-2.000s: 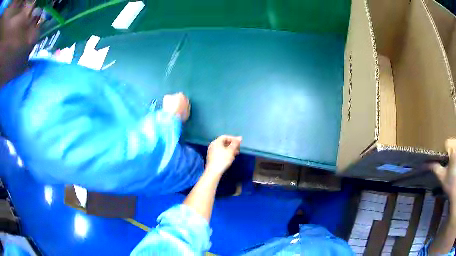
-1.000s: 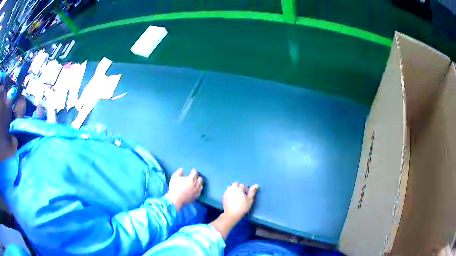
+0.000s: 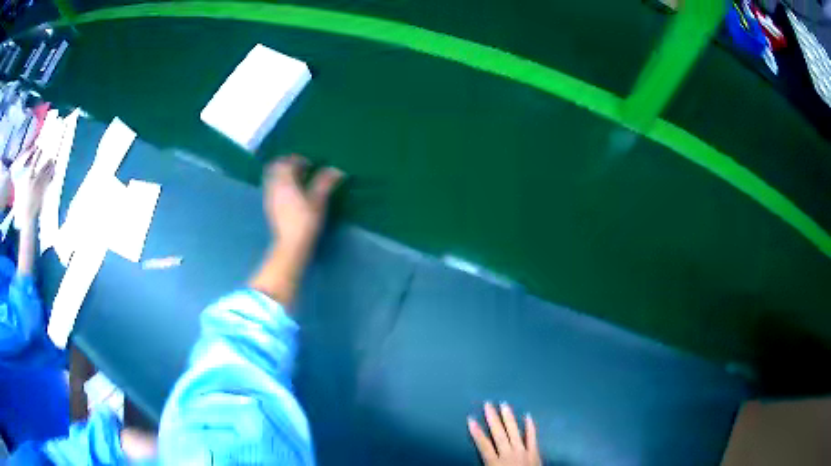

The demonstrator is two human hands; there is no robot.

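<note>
A flat white product box (image 3: 255, 96) lies on the dark green surface at the upper left. My left hand (image 3: 296, 200) is stretched out just below and to the right of the box, thumb and fingers apart, not touching it. It is empty and slightly blurred. My right hand (image 3: 508, 439) is at the bottom edge over the blue-green mat (image 3: 565, 382). Only its spread fingers show; the rest is cut off.
Loose white paper pieces (image 3: 107, 214) lie on the mat at the left, near another person's hand (image 3: 35, 182). A bright green rail (image 3: 456, 50) curves across the top, with a post (image 3: 674, 68). A brown carton (image 3: 784, 437) shows at the bottom right corner.
The view has turned left and nearer the white box. My left hand has moved from the mat's front edge toward the box. My right hand now shows on the mat; the carton has mostly left view.
</note>
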